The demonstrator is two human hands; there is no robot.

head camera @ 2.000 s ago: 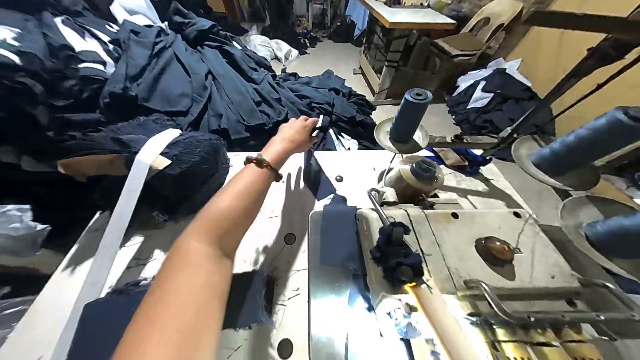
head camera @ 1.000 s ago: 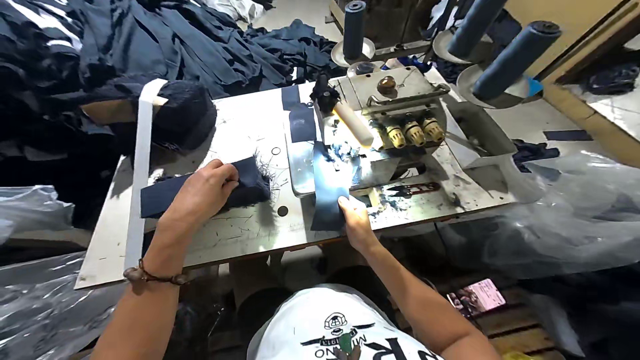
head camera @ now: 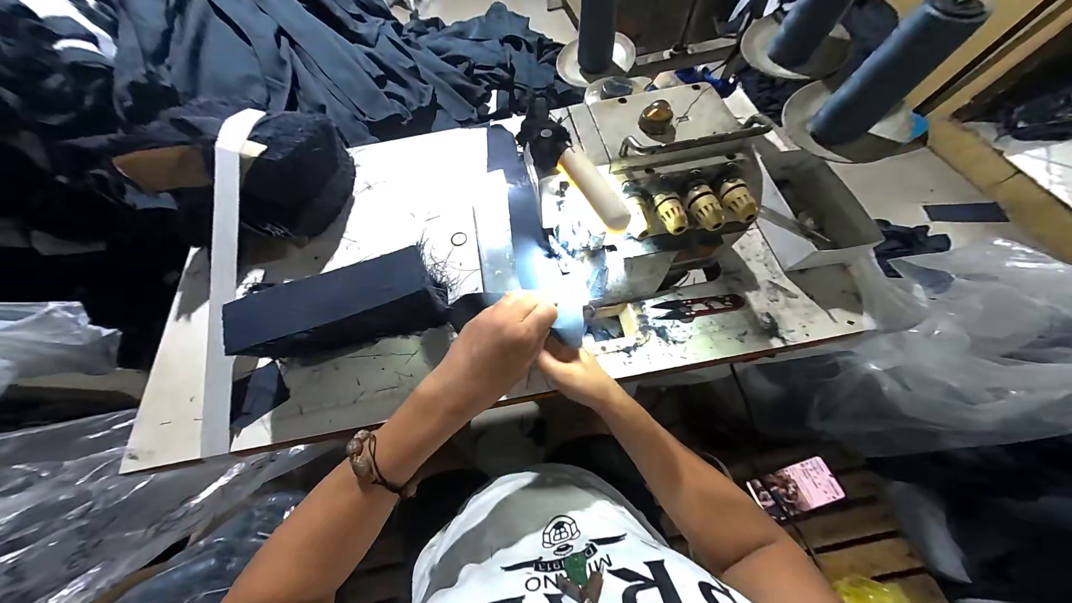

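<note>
At the front of an overlock sewing machine [head camera: 670, 134], my left hand [head camera: 507, 331] pinches a dark navy fabric piece [head camera: 568, 322] under the bright lamp light. My right hand [head camera: 578, 373] touches the lower edge of the same piece, its fingertips partly hidden beneath the cloth. A navy strip [head camera: 526, 226] runs back along the machine's left side. To the left of my hands, a stack of cut navy fabric pieces [head camera: 335, 301] lies on the white table, frayed at its right end. Thread snips [head camera: 699, 307] with red handles lie right of my hands.
A white strip [head camera: 224, 293] hangs across the table's left part, beside a dark fabric bundle [head camera: 301, 167]. Navy garments [head camera: 335, 59] are heaped behind. Thread cones [head camera: 888, 75] stand at back right, above a scrap bin [head camera: 812, 209]. Clear plastic [head camera: 963, 352] lies at right.
My left hand has moved right from the fabric stack to the piece at the machine, beside my right hand. Two seconds ago my left arm was reaching toward the garment heap.
</note>
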